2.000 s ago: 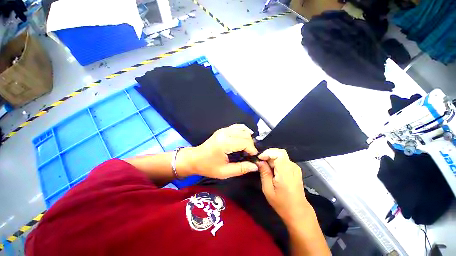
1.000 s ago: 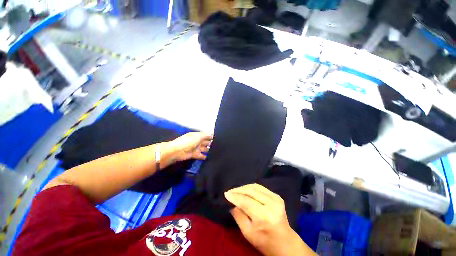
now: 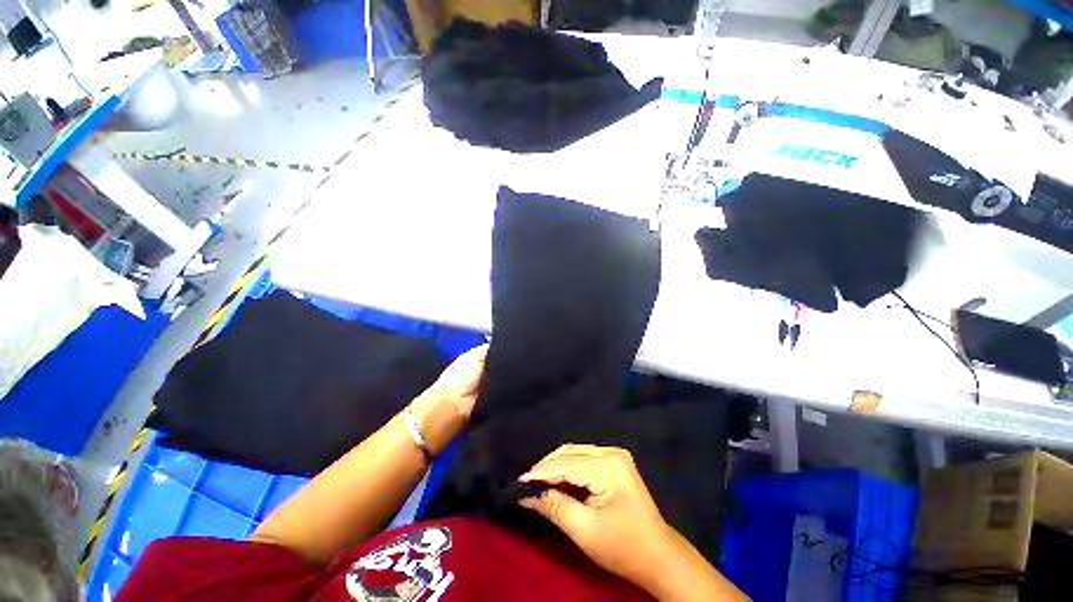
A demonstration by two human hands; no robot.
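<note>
A black garment panel (image 3: 571,294) lies with its upper end on the white table and hangs over the front edge towards my lap. My left hand (image 3: 471,379) is at the panel's left edge, its fingers partly hidden by the cloth. My right hand (image 3: 588,500) pinches the black cloth near my lap between thumb and fingers. The sewing machine (image 3: 824,155) stands beyond, its needle area to the right of the panel's top. Small cut black pieces (image 3: 812,241) lie in front of the machine arm.
A crumpled black heap (image 3: 530,88) lies on the table's far left. Flatter black panels (image 3: 294,382) rest on a blue crate (image 3: 177,517) at my left. Pens (image 3: 791,329) and a dark phone-like rectangle (image 3: 1010,348) lie at right. A cardboard box (image 3: 971,523) stands under the table.
My view has swung right towards the machine. My hands have moved apart from the shared pinch. My right hand has closed on cloth near my lap since the last earlier frame.
</note>
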